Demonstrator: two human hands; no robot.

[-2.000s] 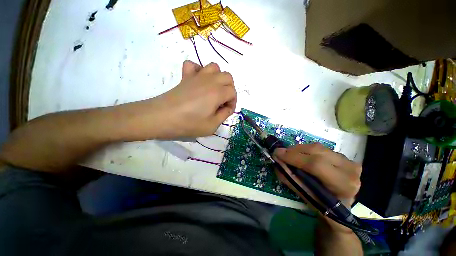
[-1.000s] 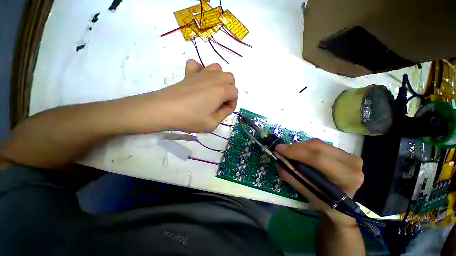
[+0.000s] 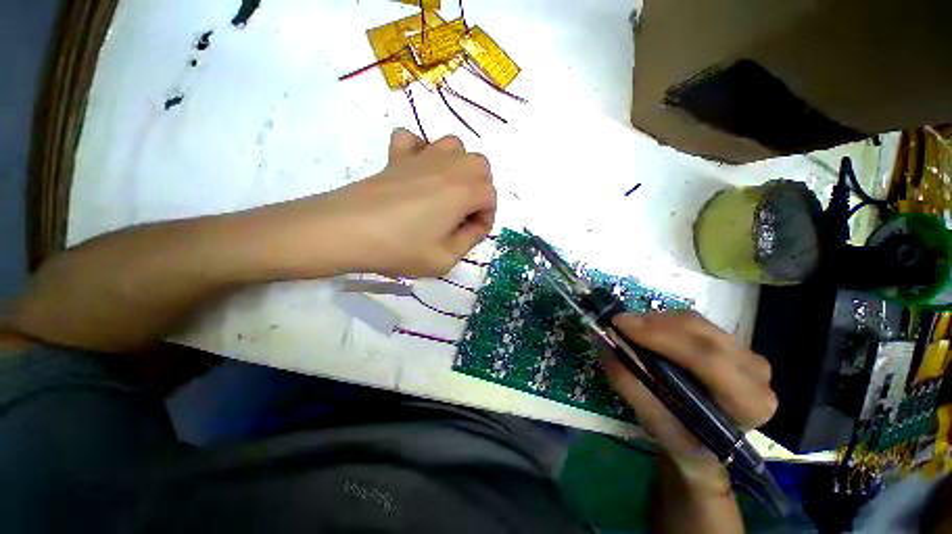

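Note:
The green circuit board panel (image 3: 522, 339) lies on the white tabletop, with several dark and red lead wires (image 3: 428, 336) sticking out from its left edge. My left hand (image 3: 444, 203) is closed at the panel's upper left corner, with a wire at its fingers; what it pinches is mostly hidden by the hand. My right hand (image 3: 694, 370) holds the black soldering iron (image 3: 684, 402) like a pen. The iron's tip is over the panel's upper edge, a little right of the corner; I cannot tell if it touches. Pale strips (image 3: 367, 311) lie left of the panel.
Amber taped pieces (image 3: 444, 44) with wires lie in a pile at the top. A brown cardboard box (image 3: 793, 63) stands at upper right. Right of the panel are a yellowish round pot (image 3: 731, 232), a green spool (image 3: 908, 259), a black station (image 3: 799, 360) and finished assemblies (image 3: 919, 402).
The soldering iron and my right hand have moved right, so the tip is away from the panel's corner near my left fingers. My left hand has stayed nearly still.

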